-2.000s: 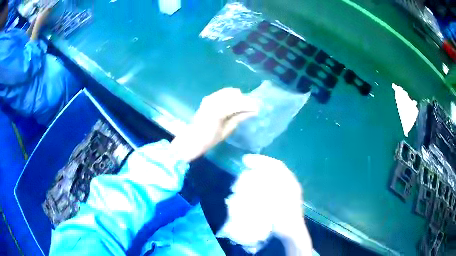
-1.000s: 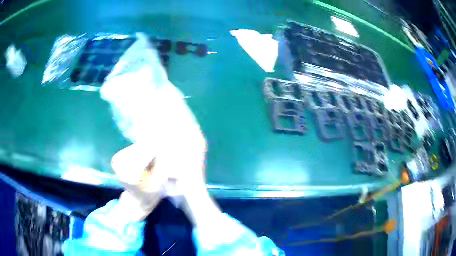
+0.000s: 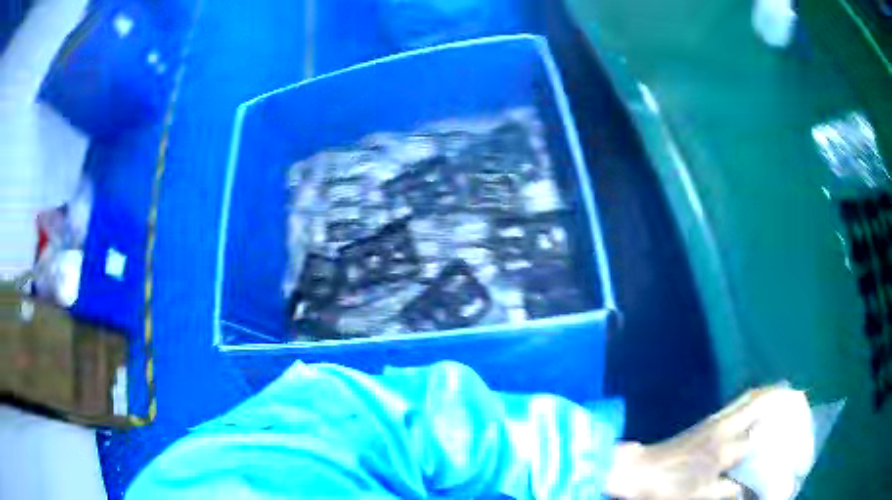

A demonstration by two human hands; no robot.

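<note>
My left hand (image 3: 699, 461) is at the lower right, at the end of a light blue sleeve. Its fingers are closed on a whitish plastic bag (image 3: 782, 444), overexposed, with a clear corner sticking out to the right. My right hand cannot be made out in the picture. The open blue bin (image 3: 411, 337) stands in front of me, beyond my sleeve. Bagged parts (image 3: 450, 234) in clear crinkled wrap fill its lower part, with loose dark frames (image 3: 381, 256) lying on top. The picture is blurred.
The green bench (image 3: 753, 283) runs along the right, with dark pads (image 3: 875, 283) and a crumpled clear bag (image 3: 849, 146) at its right side. Another white crumpled piece (image 3: 775, 20) lies farther up. A brown carton (image 3: 59, 361) stands at the far left.
The view has swung left from the bench to the bin. The housings and press have left the picture. My left hand now shows at lower right with the bag; my right hand no longer shows distinctly.
</note>
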